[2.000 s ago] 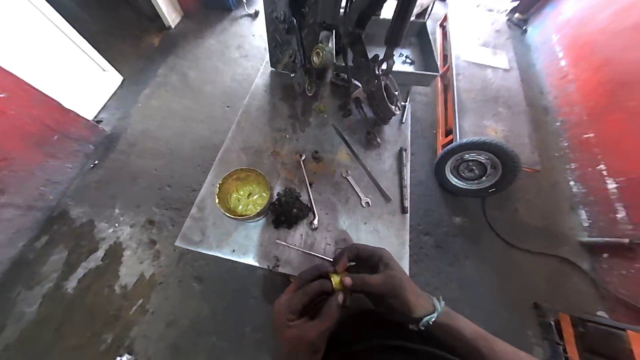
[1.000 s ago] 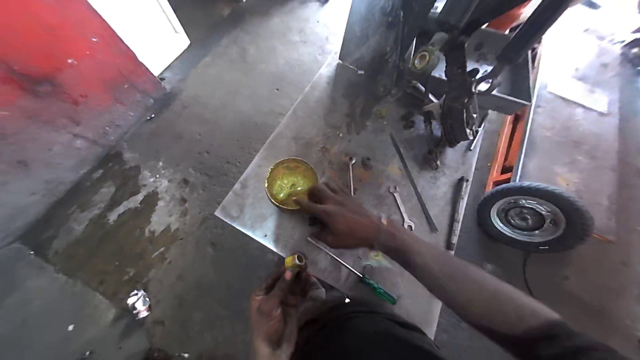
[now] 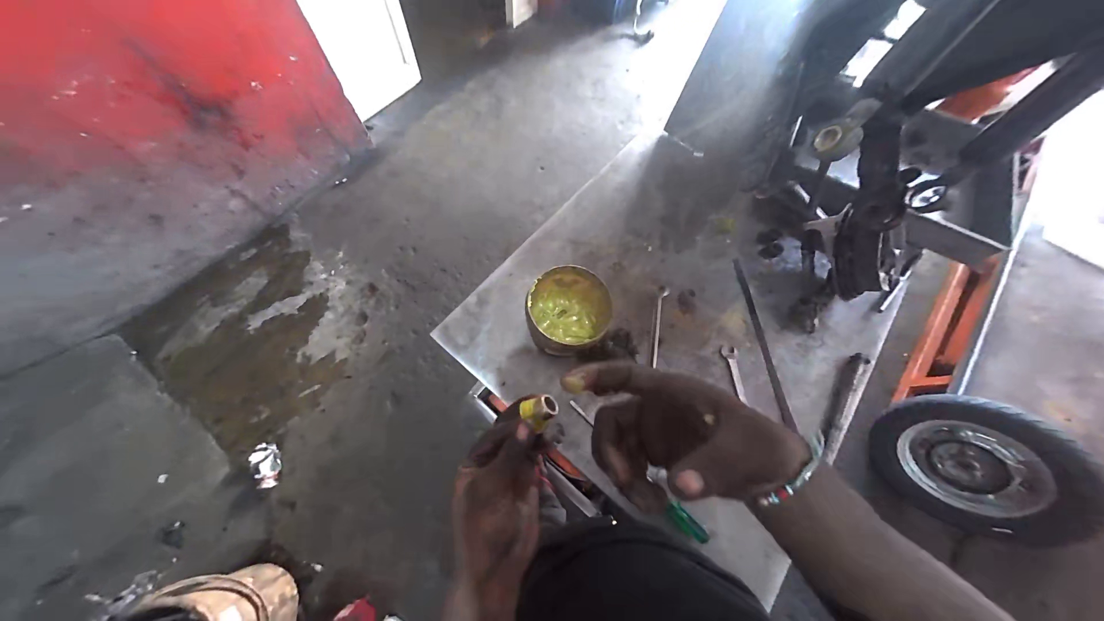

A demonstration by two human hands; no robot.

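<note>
My left hand (image 3: 504, 483) grips a small hollow cylindrical part (image 3: 538, 412) smeared with yellow grease, its open end facing up and right. Just right of it is my right hand (image 3: 681, 431), fingers spread and holding nothing, with yellow grease on the extended index fingertip. Beyond both hands a round tin of yellow-green grease (image 3: 569, 310) stands on the metal sheet. A screwdriver's green handle (image 3: 687, 521) shows under my right hand, which hides part of its shaft.
Wrenches (image 3: 658, 328) (image 3: 733, 371), a long dark bar (image 3: 763, 341) and a metal tube (image 3: 845, 397) lie on the metal sheet (image 3: 535, 250). Mechanical parts (image 3: 862, 241) stand at the back right. A tyred wheel (image 3: 970, 466) is at the right, near an orange frame (image 3: 936, 336).
My right hand has drawn back from the grease tin towards the small part in my left hand. Two seconds ago both hands were together at that part. The view has shifted.
</note>
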